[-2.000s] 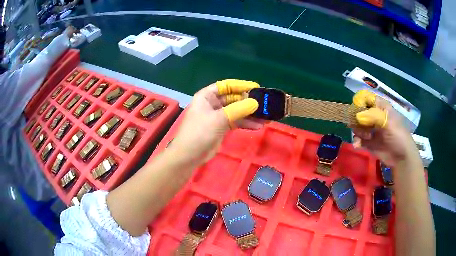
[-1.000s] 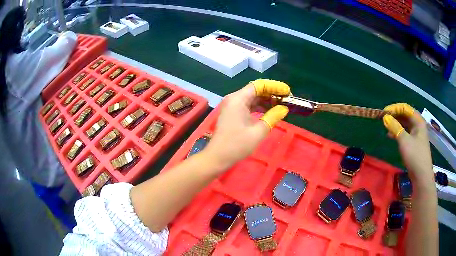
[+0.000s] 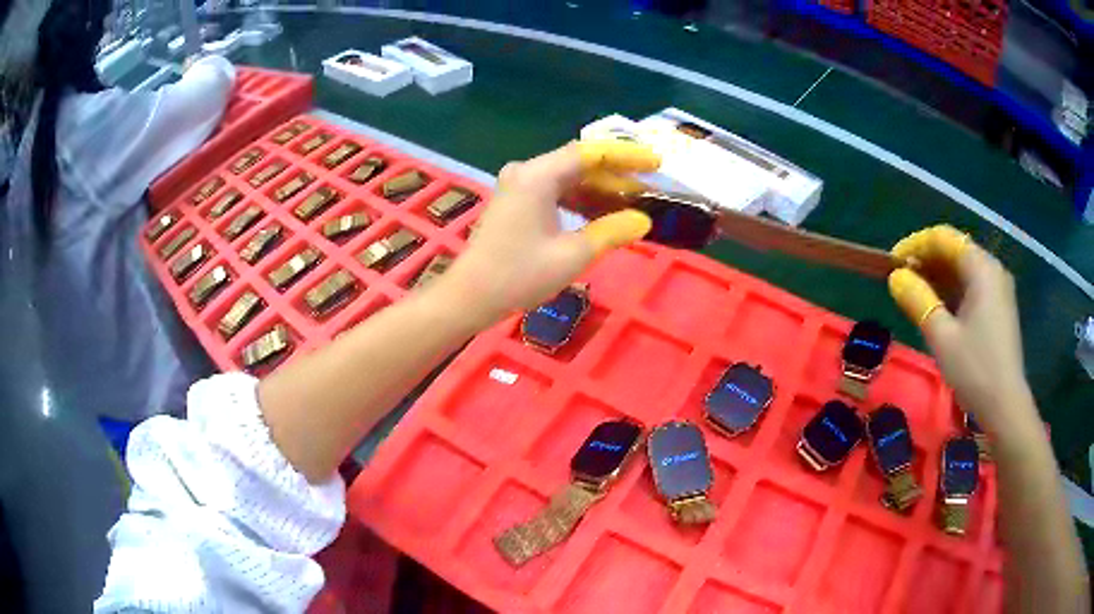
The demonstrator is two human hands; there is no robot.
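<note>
My left hand (image 3: 540,222), with yellow finger cots, holds a smartwatch (image 3: 678,223) by its dark head between thumb and fingers. My right hand (image 3: 954,294), also with yellow cots, pinches the far end of its gold-brown metal band (image 3: 816,244), which is stretched between my hands above the red tray. The watch face is tilted and blurred. The red watch tray (image 3: 462,480) below holds several smartwatches with lit blue text; one (image 3: 607,450) has its band (image 3: 546,524) laid out across the pockets.
A neighbouring red tray (image 3: 348,250) on the left holds folded gold band bundles. White boxes (image 3: 768,180) lie on the dark green conveyor belt (image 3: 528,90) behind my hands, with more boxes (image 3: 428,64) further back. A person in a white smock (image 3: 114,228) is at the left. Blue racks hold red trays (image 3: 942,36) at upper right.
The view has shifted, so trays and boxes sit differently in it. The watch has turned from facing me to a tilted angle. The white boxes now appear behind the held watch. Both hands keep their hold.
</note>
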